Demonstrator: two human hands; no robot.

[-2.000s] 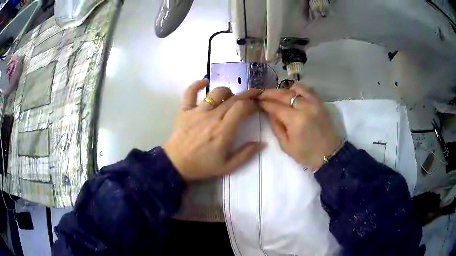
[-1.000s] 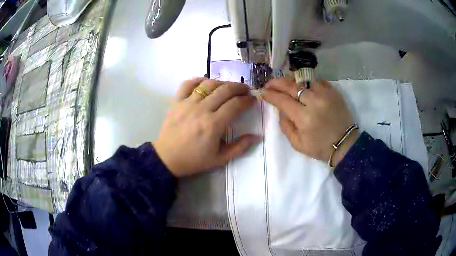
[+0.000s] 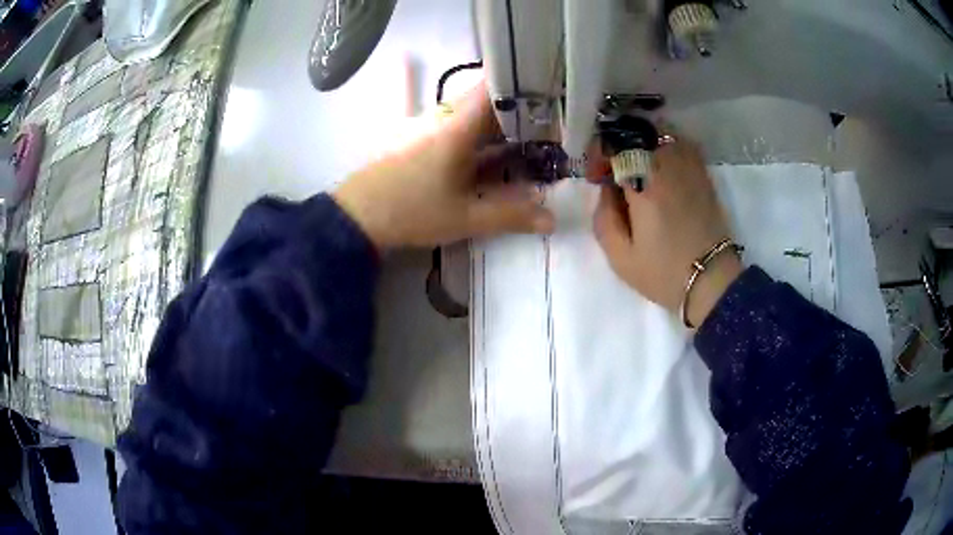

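The white garment panel [image 3: 637,387] with thin dark stitch lines lies on the machine table and hangs over its front edge. Its top end is at the presser foot [image 3: 545,159]. My left hand [image 3: 439,186] is blurred, left of the foot, with its thumb over the panel's left strip; its fingertips are hidden behind the machine head. My right hand [image 3: 660,219] rests on the panel right of the foot, its fingertips partly hidden by the cream ribbed knob [image 3: 630,167]. Whether either hand pinches the cloth cannot be seen.
The pale machine head [image 3: 538,52] stands above the hands. A black bent bar [image 3: 451,73] is left of it. Plaid plastic-covered cloth [image 3: 115,230] lies at left. A grey rounded object [image 3: 350,42] is at the top. Small tools and threads [image 3: 920,345] lie at far right.
My left hand has moved up and forward from the cloth to beside the machine head. A dark curved slot in the table now shows below it. My right hand has shifted slightly forward.
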